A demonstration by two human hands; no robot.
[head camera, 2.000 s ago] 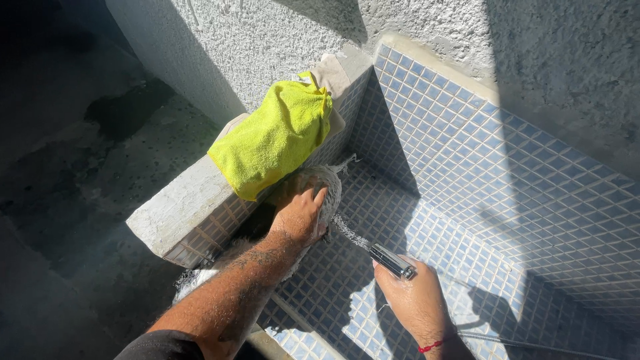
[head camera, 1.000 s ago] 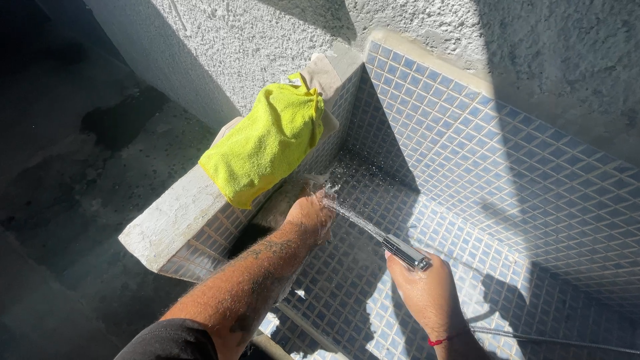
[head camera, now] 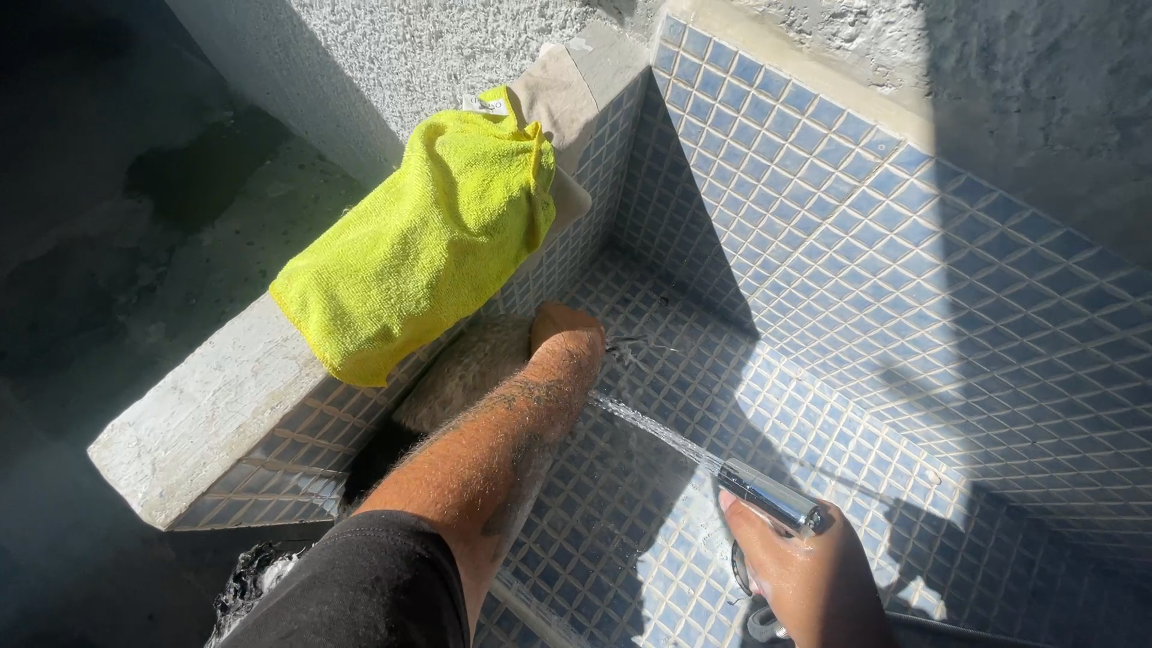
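My right hand (head camera: pixel 810 567) grips a chrome hand sprayer (head camera: pixel 769 497) at the lower right, and a jet of water (head camera: pixel 657 427) runs from it toward my left wrist. My left hand (head camera: pixel 569 335) is bent down inside the tiled basin, its fingers hidden behind the wrist. It lies against a wet, greyish-brown, furry-looking form (head camera: pixel 472 373) beside the low wall; my arm covers much of that form. Black and white shaggy material (head camera: pixel 256 585) shows by my dark sleeve. A yellow-green microfibre cloth (head camera: pixel 414 243) lies draped over the wall top, above my left hand.
The basin has blue mosaic tiles (head camera: pixel 837 207) on its wall and floor. A low wall with a rough pale top (head camera: pixel 207 405) borders it at the left. A beige cloth (head camera: pixel 558 99) lies near the corner. A hose (head camera: pixel 954 630) runs along the lower right.
My left hand has turned down at the wrist, and its fingers have gone out of sight. The water jet runs throughout. The pale, stringy mass that was under my left hand no longer shows there.
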